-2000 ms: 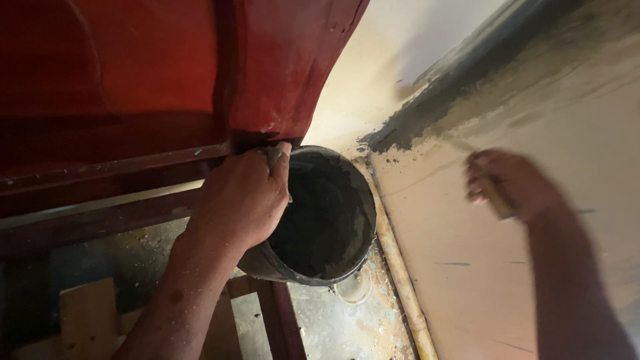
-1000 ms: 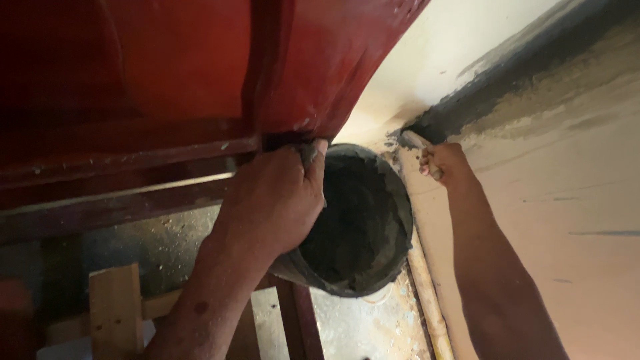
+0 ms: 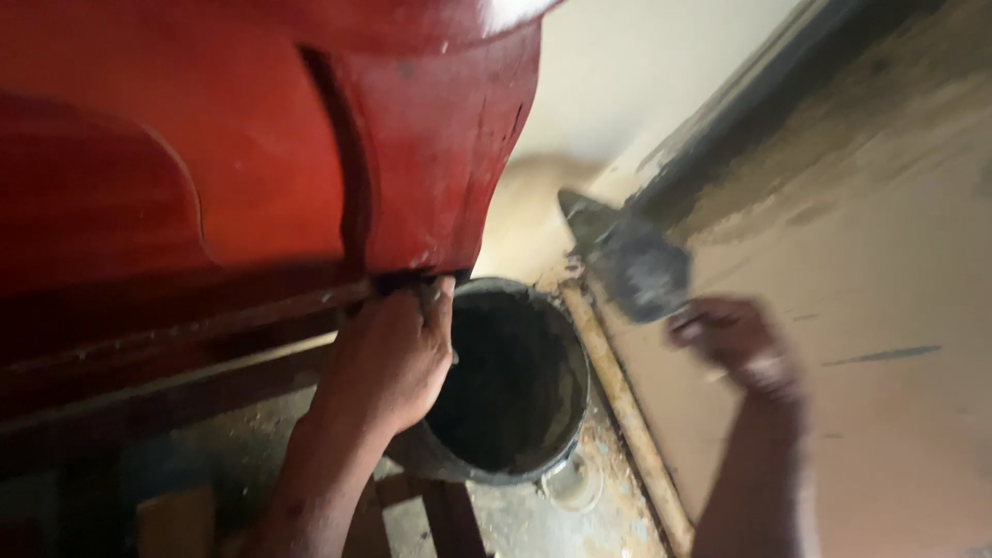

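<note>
My left hand (image 3: 387,356) is closed at the left rim of a dark bucket (image 3: 581,387), close under the lower edge of a red wooden panel (image 3: 434,155). What its fingers grip is partly hidden, likely the rim or handle. The bucket's inside is dark, with grey material smeared on its wall. My right hand (image 3: 732,341), blurred, holds a pointing trowel (image 3: 639,267) whose blade points up and left, in front of the wall corner. Behind the blade, a band of dark grey mortar (image 3: 721,147) runs up and right along the corner of the wall.
A pale pipe (image 3: 628,411) runs along the foot of the beige wall (image 3: 876,418). A small round clear container (image 3: 573,482) stands on the stained floor below the bucket. Dark red wooden rails (image 3: 446,515) and a piece of wood (image 3: 177,523) lie at the lower left.
The trowel, at the lower end of the mortar band one second ago, now shows its blade raised in front of the corner. My left hand stays at the bucket. The view has shifted.
</note>
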